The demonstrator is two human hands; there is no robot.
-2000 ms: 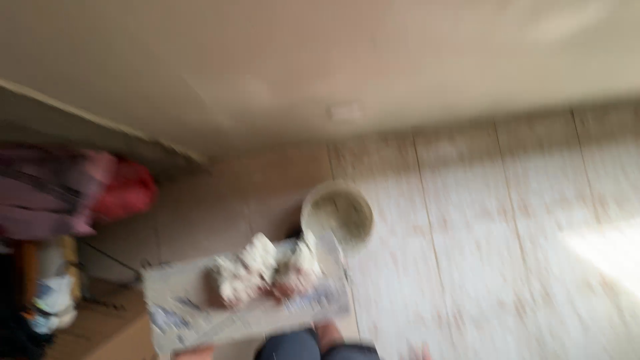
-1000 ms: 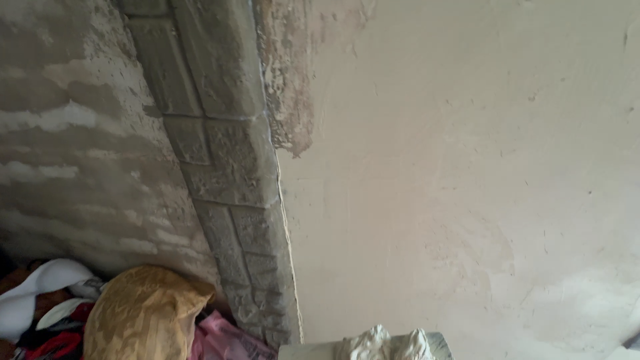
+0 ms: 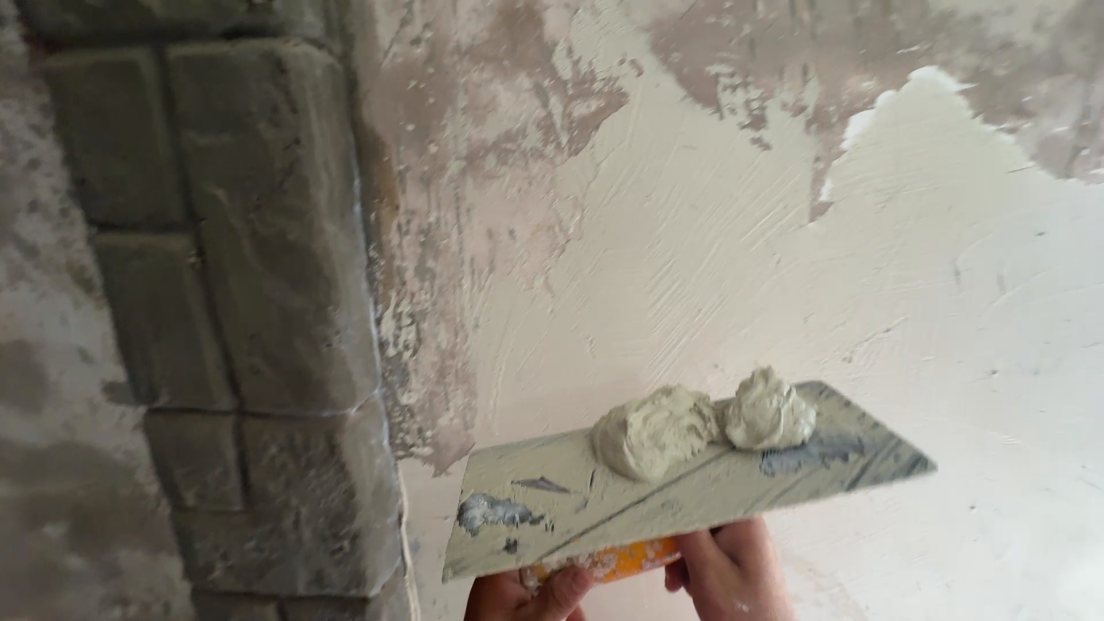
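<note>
A wide metal plastering blade (image 3: 638,509), smeared with plaster, is held nearly flat in front of the wall. Two lumps of wet plaster (image 3: 660,431) sit on its top face, close together near the back edge. Under the blade runs its orange handle (image 3: 634,561), spattered with dried plaster. My left hand (image 3: 526,595) is wrapped round the handle's left end, thumb along it. My right hand (image 3: 737,569) is closed at the handle's right end, just beneath the blade; its fingers are partly hidden.
Behind the blade is a wall with pale plaster (image 3: 690,285) and rough, pinkish bare patches (image 3: 509,112) higher up. A dark grey column with a stone-block pattern (image 3: 276,233) stands at the left, its edge against the plastered wall. Further left is a mottled grey wall (image 3: 43,388).
The view has swung from the floor and bucket up to the wall. The blade with its plaster lumps, at the bottom edge one second ago, now shows fully, with both hands beneath it.
</note>
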